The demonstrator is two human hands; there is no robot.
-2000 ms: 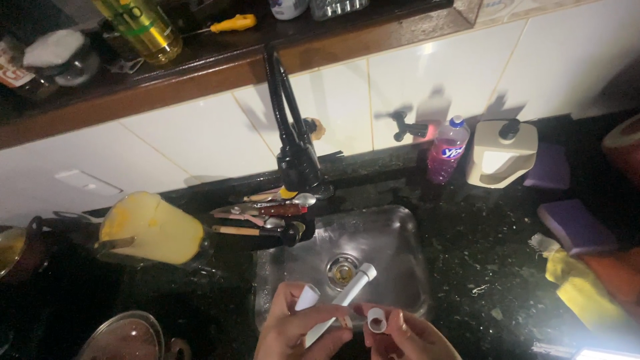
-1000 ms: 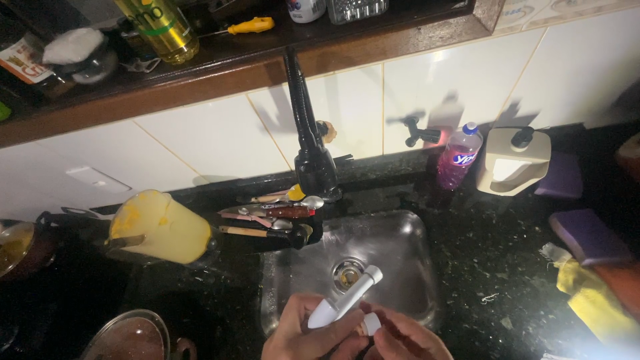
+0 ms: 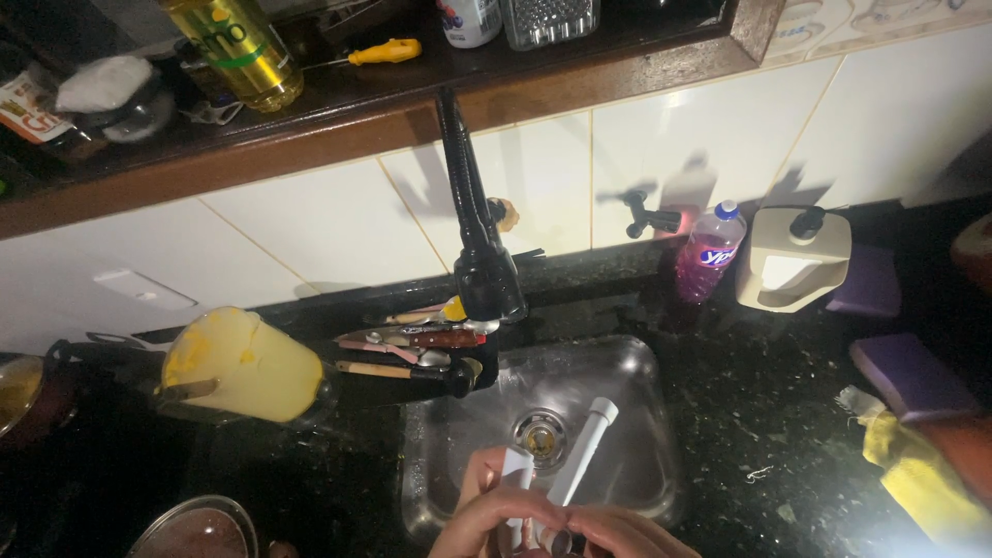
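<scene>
Both hands are together over the near edge of the stainless steel sink [image 3: 620, 372]. My left hand [image 3: 496, 515] is closed around white plastic parts: a slim white tube [image 3: 581, 453] with a wider collar at its far end, and a white piece [image 3: 517, 465] beside it. The fingers of my right hand [image 3: 620, 531] meet the left fingertips at a small round part [image 3: 556, 540], partly hidden. The sink drain [image 3: 539, 439] lies beyond the hands, and a black faucet [image 3: 488, 287] stands behind the sink.
Left of the sink lie knives and spoons [image 3: 411, 341] and a yellow-stained container [image 3: 240, 364]. A dish soap bottle [image 3: 709, 252], a beige dispenser [image 3: 794, 260], a purple sponge [image 3: 914, 376] and a yellow cloth [image 3: 914, 480] are at the right. A shelf [image 3: 349, 108] holds bottles and a yellow-handled screwdriver [image 3: 387, 51].
The small ring-shaped part, visible between the right fingers two seconds ago, is now mostly covered where the hands meet. The white tube has tilted.
</scene>
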